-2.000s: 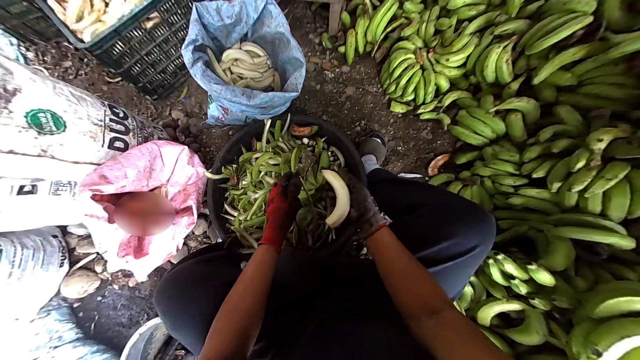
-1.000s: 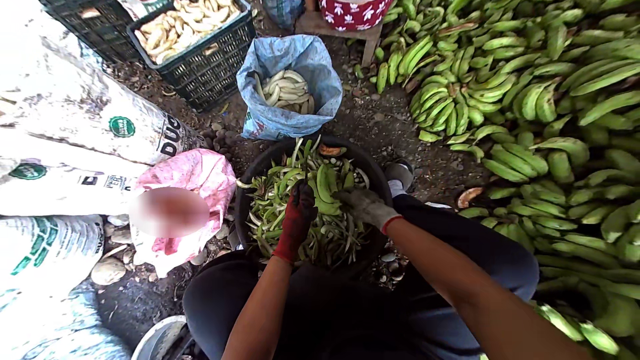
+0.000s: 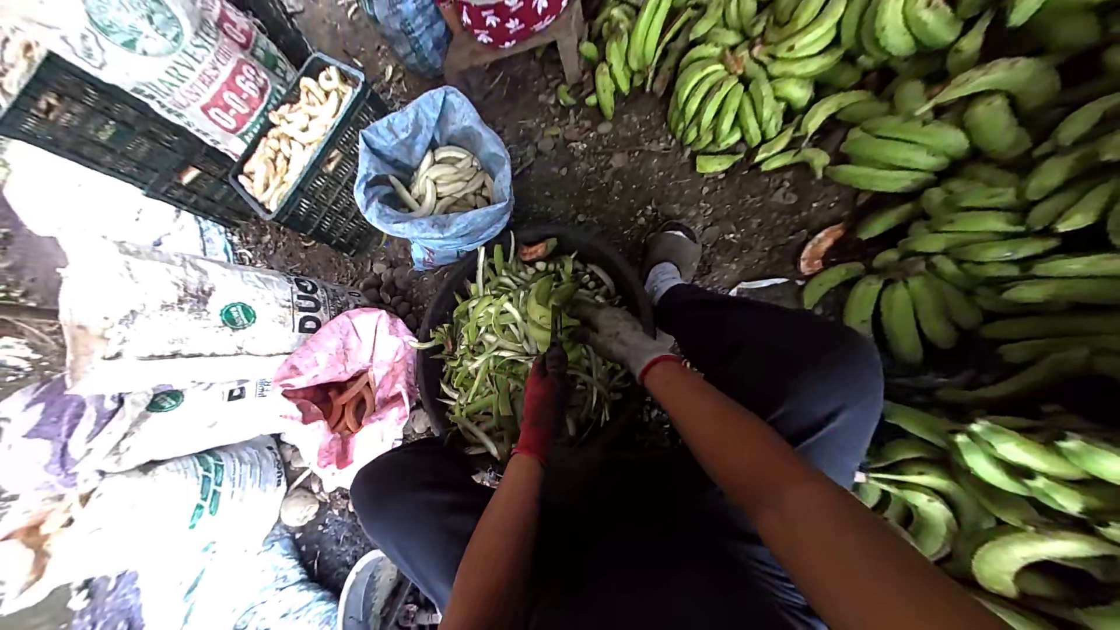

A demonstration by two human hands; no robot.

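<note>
My left hand (image 3: pixel 544 398), in a red and dark glove, is closed on a knife (image 3: pixel 555 328) whose dark blade points away from me. My right hand (image 3: pixel 617 334), in a greyish glove with a red cuff, holds a small cluster of green bananas or plantains (image 3: pixel 544 306) against the blade. Both hands are over a round black tub (image 3: pixel 426 376) heaped with green peel strips (image 3: pixel 486 350). Peeled pale fruit (image 3: pixel 448 182) lies in an open blue sack (image 3: pixel 385 144) just beyond the tub.
Green banana bunches (image 3: pixel 910 297) cover the ground at right. At left stand a crate (image 3: pixel 346 197) of peeled fruit, a pink sack (image 3: pixel 385 337) holding reddish-orange pieces (image 3: pixel 350 402), and white sacks (image 3: pixel 192 306). A wooden stool (image 3: pixel 516 48) with someone in patterned red cloth is at the top.
The peeled pale fruit that was in my right hand two seconds ago is gone from it. Since then my right hand has taken hold of green fruit. The view has shifted.
</note>
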